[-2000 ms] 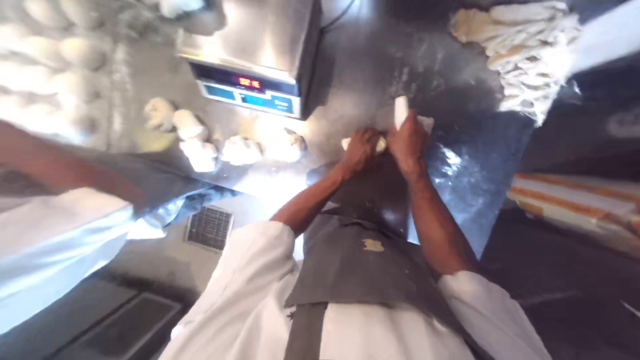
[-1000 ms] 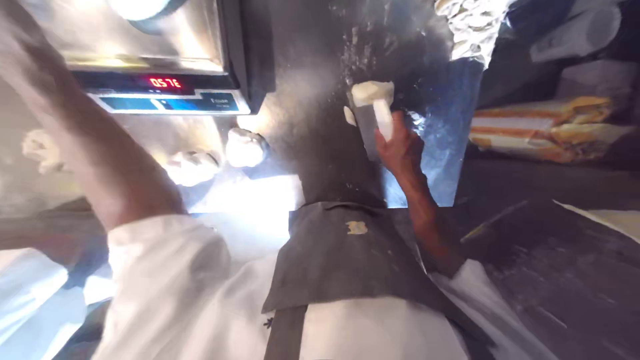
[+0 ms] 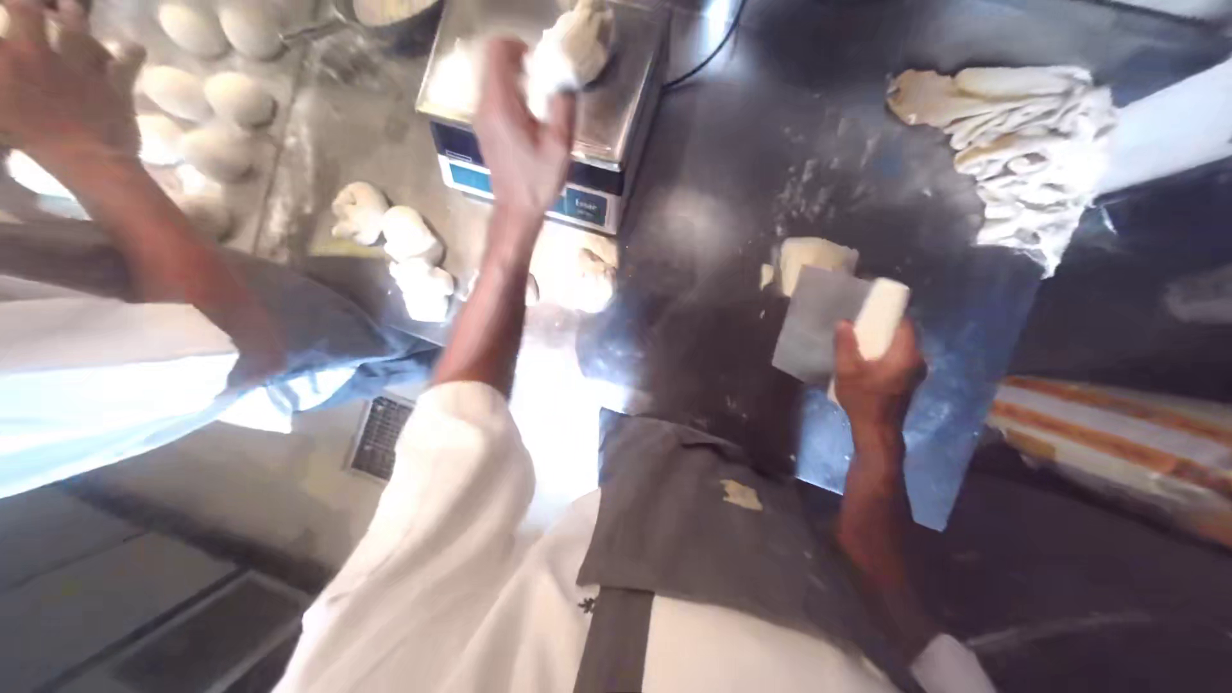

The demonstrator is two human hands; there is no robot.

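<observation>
My left hand (image 3: pixel 520 135), blurred, is over the digital scale (image 3: pixel 621 115) with its fingers apart, beside a lump of dough (image 3: pixel 582 43) on the steel pan. Whether it touches the dough cannot be told. My right hand (image 3: pixel 876 371) grips the pale handle of a bench scraper (image 3: pixel 818 322). The scraper's metal blade lies against a piece of dough (image 3: pixel 813 258) on the metal worktop (image 3: pixel 703 289), with a small scrap of dough at its left. Several dough pieces (image 3: pixel 409 236) lie on the worktop below and left of the scale.
At the far left a co-worker's hand (image 3: pixel 63 82) is over rows of round dough balls (image 3: pixel 241 99). A large mass of dough (image 3: pixel 1030 154) lies at the upper right. Beyond the right edge is an orange-striped bag (image 3: pixel 1116 433). A cable (image 3: pixel 707 63) runs behind the scale.
Two seconds ago both my hands were together at the dough on the right; my left hand is now over the scale. My right hand has kept the scraper. The view has shifted.
</observation>
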